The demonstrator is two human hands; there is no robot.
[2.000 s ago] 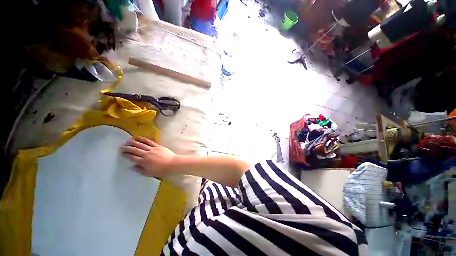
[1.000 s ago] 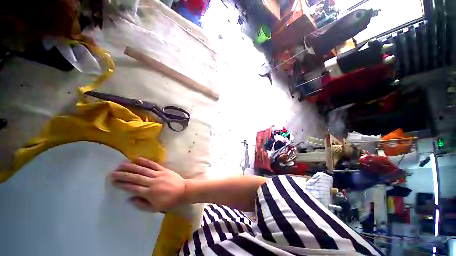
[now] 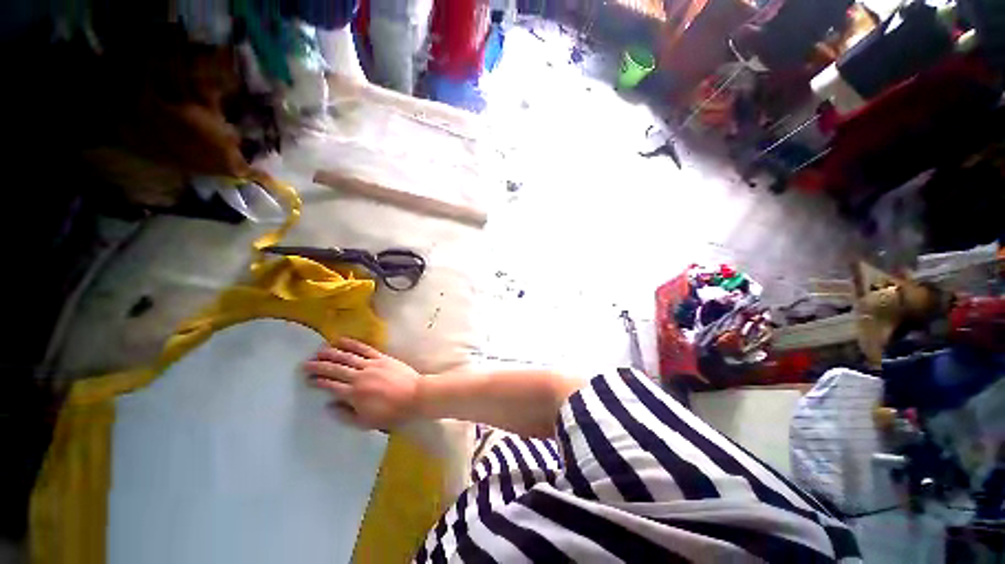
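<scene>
A large white pattern sheet point(image 3: 242, 452) with a curved top edge lies on mustard yellow cloth point(image 3: 408, 485) at the lower left. My right hand point(image 3: 369, 386) rests palm down on the sheet's right edge near the curve, fingers slightly spread and pointing left; it grips nothing. The yellow cloth is bunched above the curve. Dark tailor's shears point(image 3: 358, 261) lie just beyond the bunch, handles to the right, blades partly against the cloth. My left hand is not in view. The sheet's lower end is cut off by the picture's edge.
A narrow wooden stick point(image 3: 399, 199) lies beyond the shears on the cream-covered table point(image 3: 441, 297). Dark and brown fabrics point(image 3: 182, 143) are heaped at the far left. A red basket of scraps point(image 3: 676, 331) stands on the floor at the right.
The camera view has swung away and back, shifting the scene in the picture. My right hand stays on the sheet near the same place; sheet and shears show no clear movement.
</scene>
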